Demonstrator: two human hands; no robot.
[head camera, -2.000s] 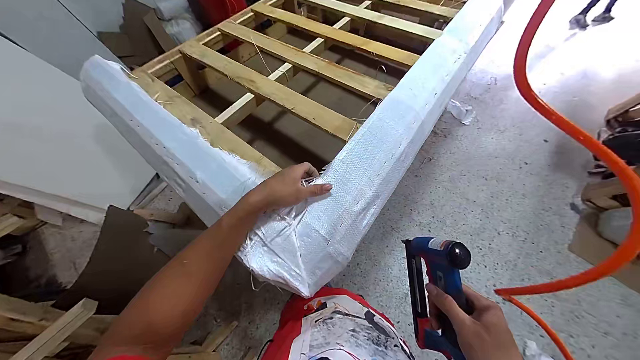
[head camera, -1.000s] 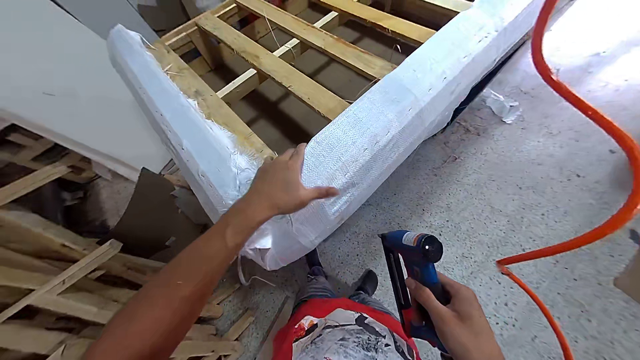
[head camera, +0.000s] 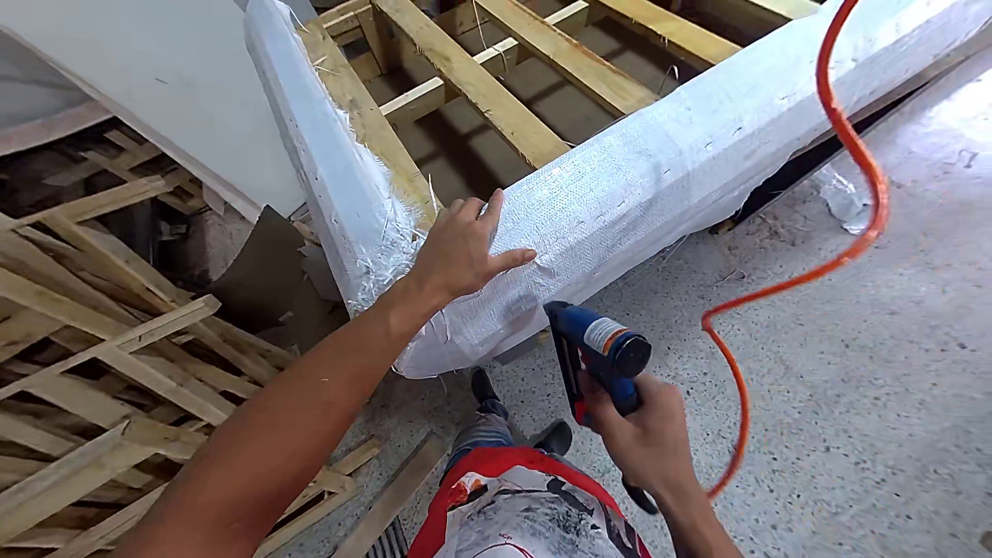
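A wooden slatted frame (head camera: 480, 93) has its edges wrapped in white woven plastic fabric (head camera: 620, 186). My left hand (head camera: 465, 244) lies on the fabric near the frame's corner, fingers spread, with the thumb pointing right. Frayed white strands bunch up just left of that hand. In my right hand (head camera: 647, 426) is a blue and black pneumatic stapler (head camera: 601, 345), held by its handle. The stapler's nose is close to the fabric's lower edge, right of my left hand; whether it touches cannot be told. Short staple-like marks show along the fabric.
An orange coiled air hose (head camera: 876, 186) hangs at the right and runs down behind my right forearm. Scrap wood (head camera: 101, 372) is piled at the left, beside a dark sheet (head camera: 263, 271) and a large pale panel (head camera: 178, 85). My feet stand on the speckled floor (head camera: 852, 372) below the corner.
The stapler in my right hand has come up closer to the fabric-covered edge. My left hand remains on the fabric by the corner. The view has shifted.
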